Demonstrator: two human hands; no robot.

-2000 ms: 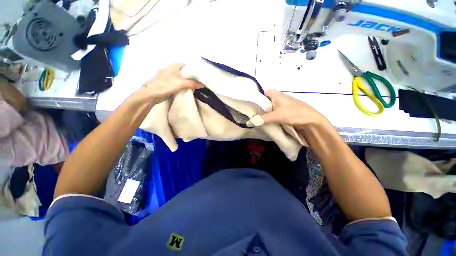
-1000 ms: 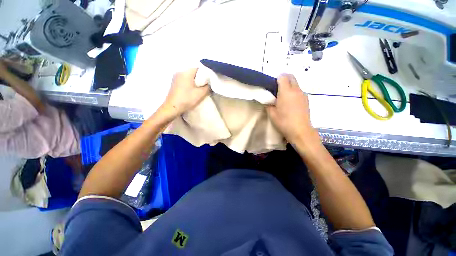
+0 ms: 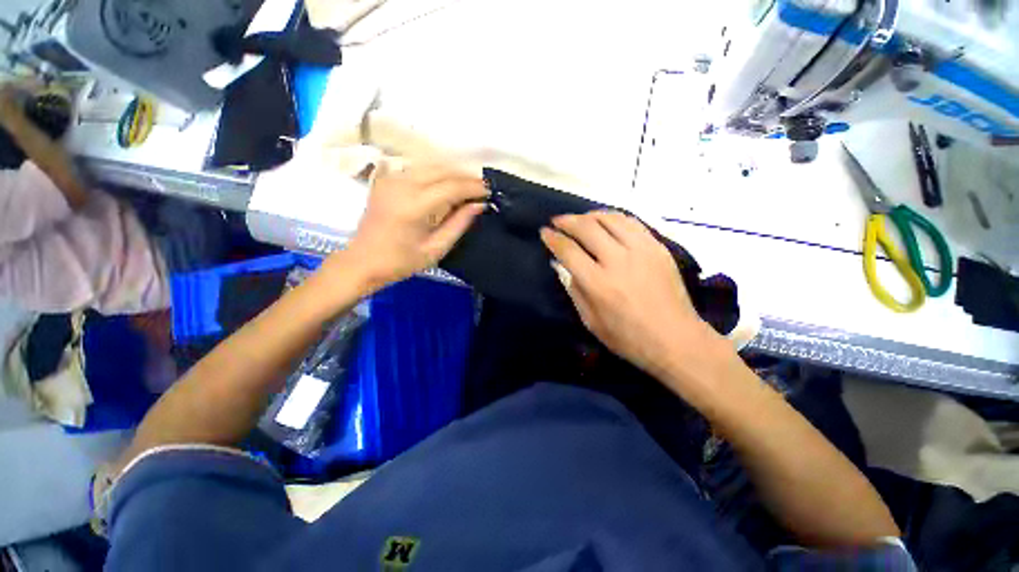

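Note:
A black fabric piece lies over the table's front edge and hangs down towards my lap. My left hand pinches its upper left edge between thumb and fingers. My right hand rests on it with bent fingers near the upper edge; whether these fingers grip the cloth is hard to tell. A small pale wrap shows on a right-hand finger. Cream fabric lies on the table behind the black piece, overexposed against the white top.
The sewing machine head stands at the upper right. Scissors and black snips lie right of my hands. A blue crate with a bagged black item is below left. Another person's arm is at far left.
The cream cloth held between both hands has been turned over onto the table, and the black fabric now faces up. My hands have moved closer together. The view has shifted, moving the machine and scissors rightward.

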